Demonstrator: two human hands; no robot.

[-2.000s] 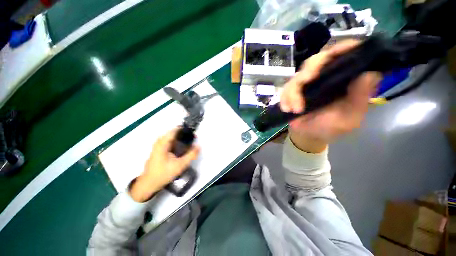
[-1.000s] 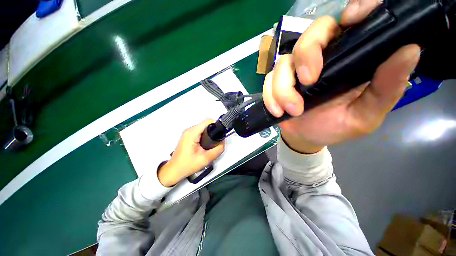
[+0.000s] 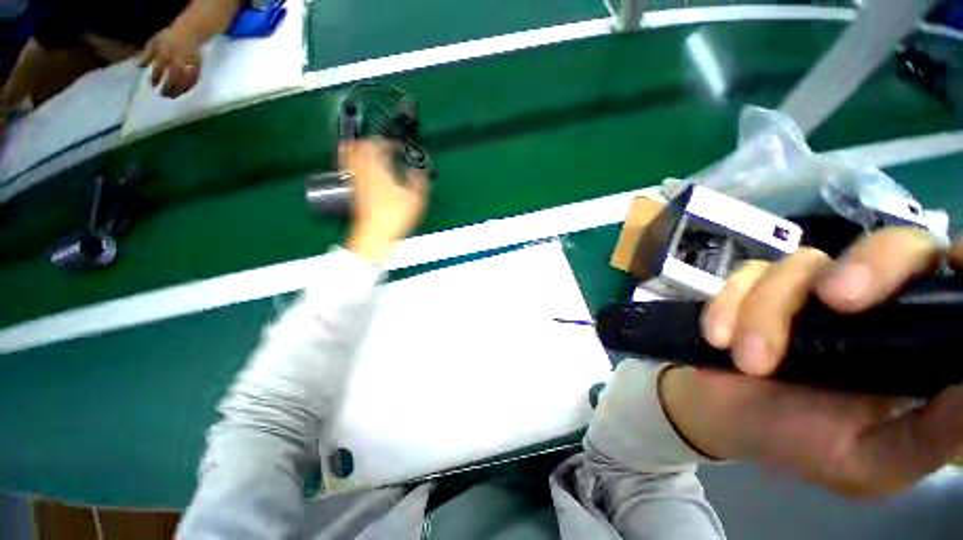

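My left hand [image 3: 382, 206], blurred, reaches out over the green line with its fingers on a hair dryer [image 3: 329, 192]. The dryer's shiny barrel shows left of the hand and its dark cord in loops beyond it; the hand hides the middle. My right hand [image 3: 781, 316] grips the thick black electric screwdriver [image 3: 665, 329], large and close to the camera at the right. Its thin bit [image 3: 573, 321] points left over the white work pad [image 3: 465, 364] and touches nothing.
A white screw feeder [image 3: 739, 219] stands behind the screwdriver, with a tan cardboard piece [image 3: 640, 232] beside it and a clear plastic bag [image 3: 774, 142] behind. Another hair dryer [image 3: 87, 249] lies on the line at left. Another person's hand [image 3: 175, 58] is at the upper left.
My left hand has moved from over the pad out to the green line with the dryer. The screwdriver has come away from the dryer handle. The view has shifted.
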